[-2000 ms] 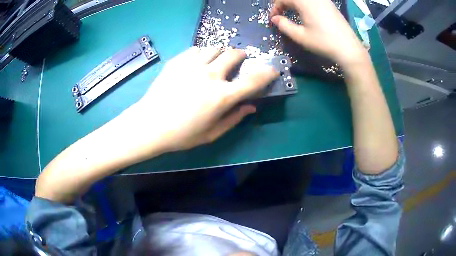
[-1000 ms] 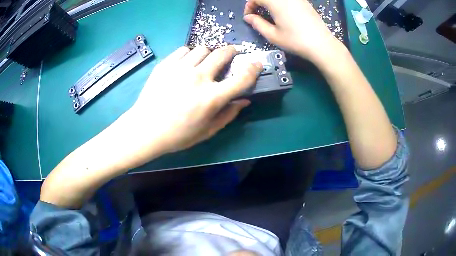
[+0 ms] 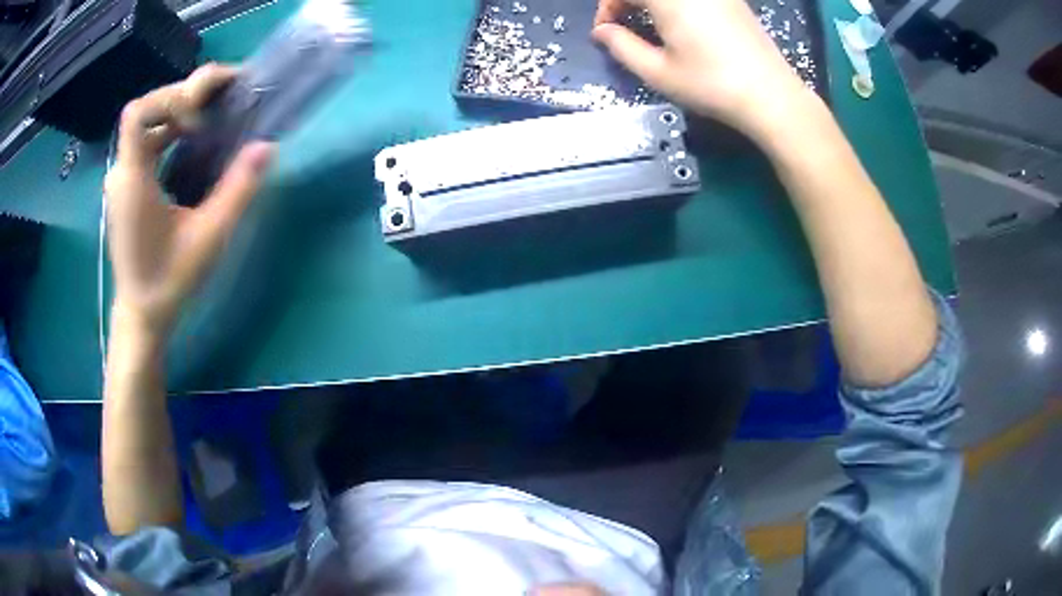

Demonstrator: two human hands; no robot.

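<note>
A silver-grey housing (image 3: 536,175) with a lengthwise groove and ringed end holes lies near the middle of the green mat, untouched. My left hand (image 3: 186,175) is at the left, its fingers and thumb around a second housing (image 3: 291,76), which is blurred and tilted. My right hand (image 3: 693,52) is over the black parts tray (image 3: 565,64), thumb and fingertips close together at the top edge. Small shiny fasteners (image 3: 507,58) lie scattered in the tray. I cannot tell whether my right fingertips hold one.
Black stacked housings (image 3: 122,70) stand at the upper left, with a few small pieces (image 3: 70,157) beside them. A pale plastic item (image 3: 859,33) lies right of the tray. The mat's pale front edge (image 3: 524,363) curves across below the housing.
My left hand has left the middle housing and moved left. The separate housing that lay there is now in it, lifted and blurred. My right hand has shifted slightly over the tray.
</note>
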